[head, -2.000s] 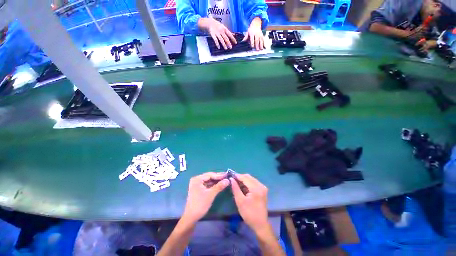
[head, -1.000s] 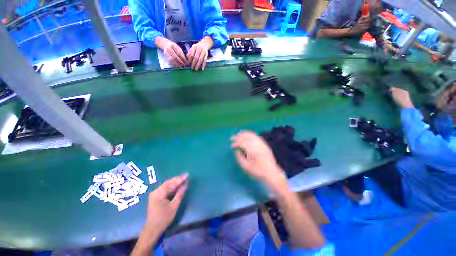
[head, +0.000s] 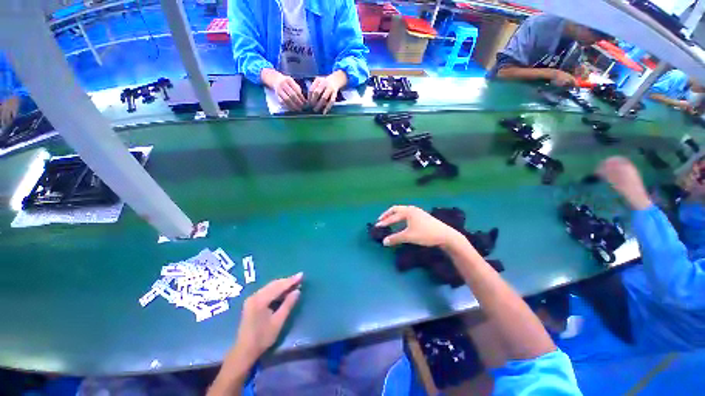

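Note:
My left hand (head: 267,313) is above the bench's near edge, thumb and fingers slightly apart, with no held part clearly visible. My right hand (head: 421,228) reaches over the left side of a heap of black straps (head: 441,267). Its thumb and fingertips pinch a small black strap (head: 378,231) at the heap's left edge, low on the green surface. My right hand and forearm hide part of the heap. A loose pile of white slotted plates (head: 197,286) lies left of my left hand, with one plate (head: 248,269) apart at its right.
A slanting post (head: 116,166) stands behind the plates. A lined tray (head: 69,213) lies far left. Black bracket assemblies (head: 424,157) lie mid-bench. An open carton (head: 421,363) is below the edge. A person's blue sleeve (head: 665,240) reaches in at right; another person's hands (head: 309,94) work opposite.
My hands have parted from their joined position. My right hand has moved right to the black straps; my left has dropped leftward. The view has shifted, and a person's arm has appeared at right.

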